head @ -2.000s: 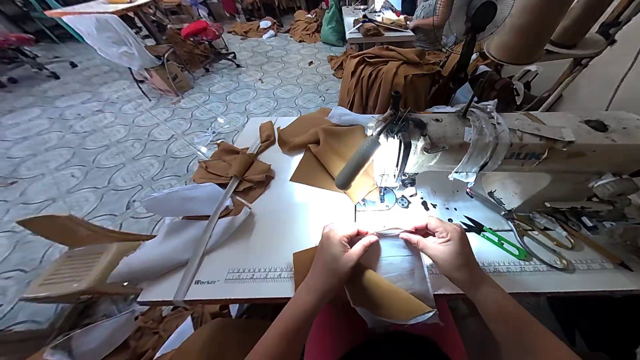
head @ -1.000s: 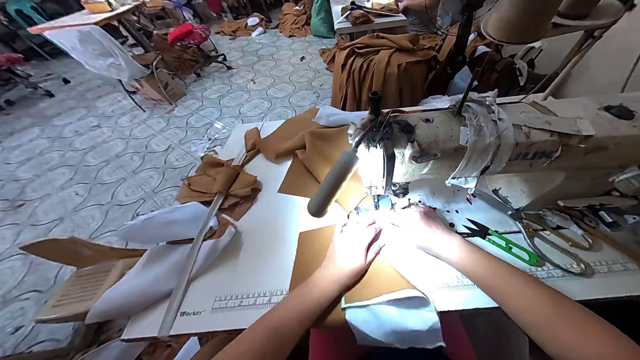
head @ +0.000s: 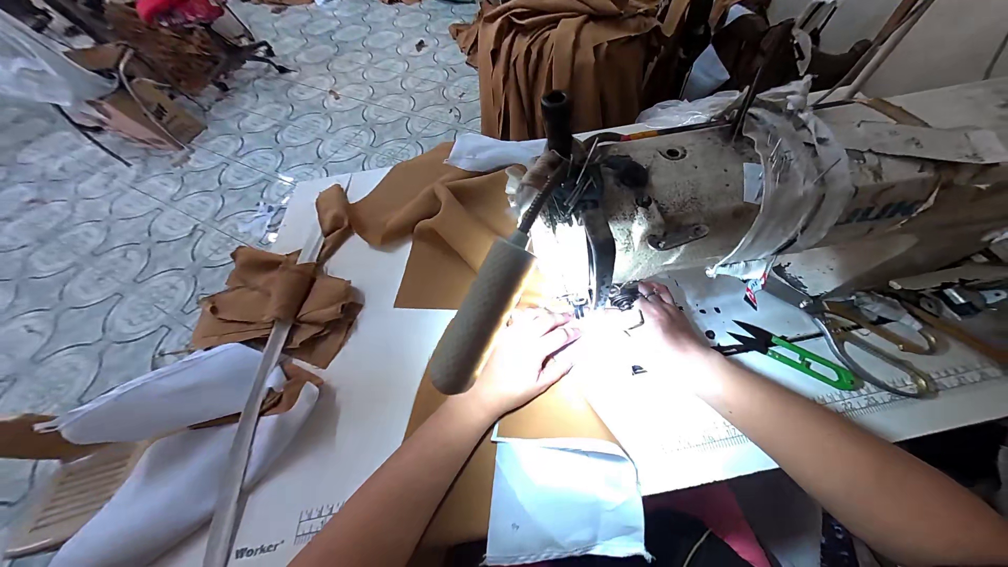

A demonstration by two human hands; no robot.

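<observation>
Under the lamp of a Juki sewing machine, my left hand lies with its fingers together on tan fabric, just left of the needle area. A white fabric piece joins the tan fabric at the table's front edge. My right hand rests beside the presser foot, fingertips near a dark metal part. Glare hides what its fingers touch. The grey lamp tube stands in front of part of my left hand.
Green thread snips and scissors lie right of my right hand. Bundled tan pieces and white fabric are at the left, by a metal bar. More tan fabric lies behind the lamp.
Both hands have moved from the table's front edge up to the needle area. The fabric they held there two seconds ago now lies partly beneath my left hand. The view has moved closer.
</observation>
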